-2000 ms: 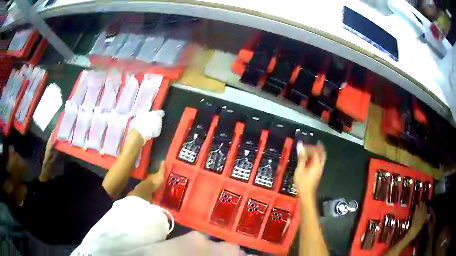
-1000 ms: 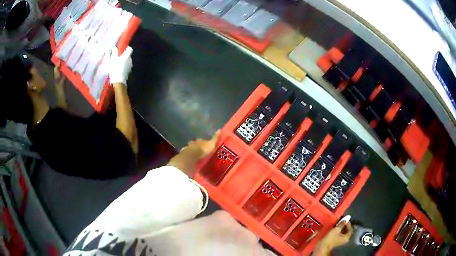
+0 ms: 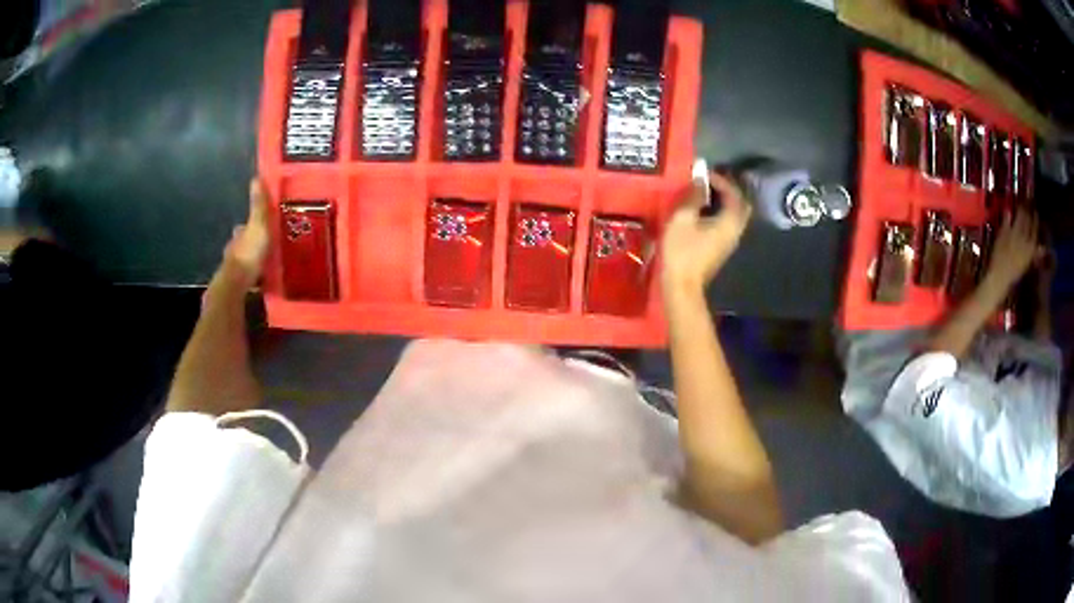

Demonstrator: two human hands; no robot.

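The red tray [image 3: 353, 316] lies in front of me. Its far row holds several black flip phones [image 3: 471, 100] with silver-white keypads. Its near row holds several glossy dark-red rectangles [image 3: 458, 265] with one empty slot second from the left. My left hand [image 3: 250, 236] is at the tray's left edge, its fingertips partly hidden by the rim. My right hand [image 3: 704, 226] is at the tray's right edge, with a small white pad [image 3: 702, 179] pinched in its fingertips.
A whitish dispenser bottle [image 3: 777, 198] with a shiny round top stands right of my right hand on the dark green mat [image 3: 141, 141]. Further right, another person's hand [image 3: 1010, 253] is at a red tray [image 3: 869, 200] with bronze-brown glossy pieces.
The view has turned, so my tray now lies level and further left. The left neighbour with the pale sleeves has gone out of view. My right hand still holds the pad.
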